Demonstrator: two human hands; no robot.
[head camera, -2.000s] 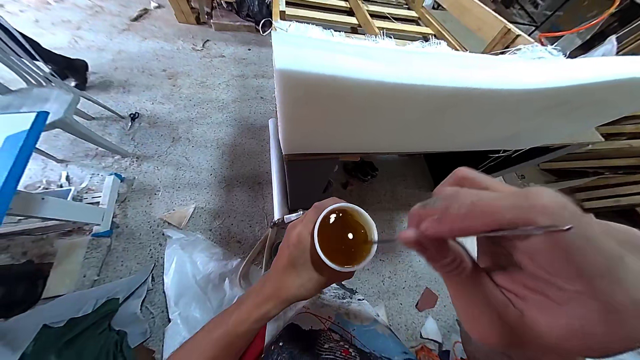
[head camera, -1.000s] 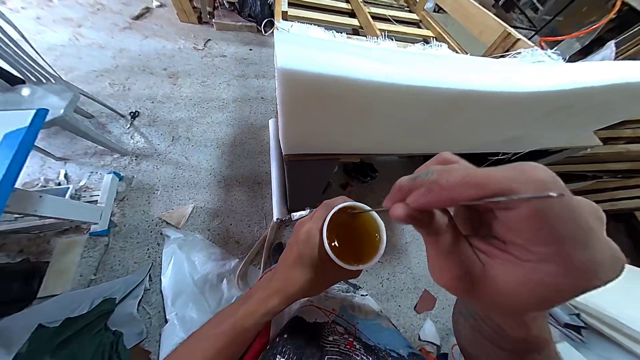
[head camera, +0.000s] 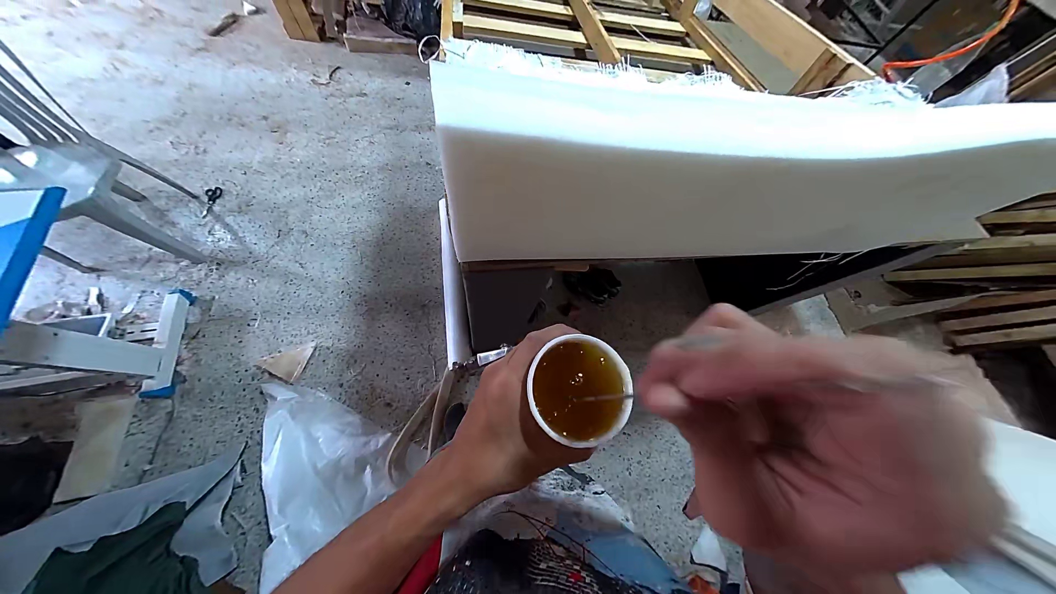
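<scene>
A white-rimmed cup (head camera: 535, 412) of amber-brown liquid is gripped by my left hand (head camera: 516, 412), its open top facing up. My right hand (head camera: 817, 437), blurred, pinches a thin metal rod (head camera: 606, 398) between thumb and fingers. The rod's tip lies over or in the liquid inside the cup; its other end is blurred across my right hand. Small bubbles and glints show on the liquid. Beyond both hands is a long piece of white foam padding (head camera: 660, 190) on a frame.
Wooden slats (head camera: 511, 33) stand behind the padding, more at the right. On the speckled floor at the left are a grey plastic chair (head camera: 107, 190), scissors (head camera: 212, 198) and a clear plastic sheet (head camera: 322, 470). An air hose fitting (head camera: 491, 356) is beside my left hand.
The rod's tip has moved from the cup's upper rim to farther inside the cup's opening since a second ago. My left hand still holds the cup.
</scene>
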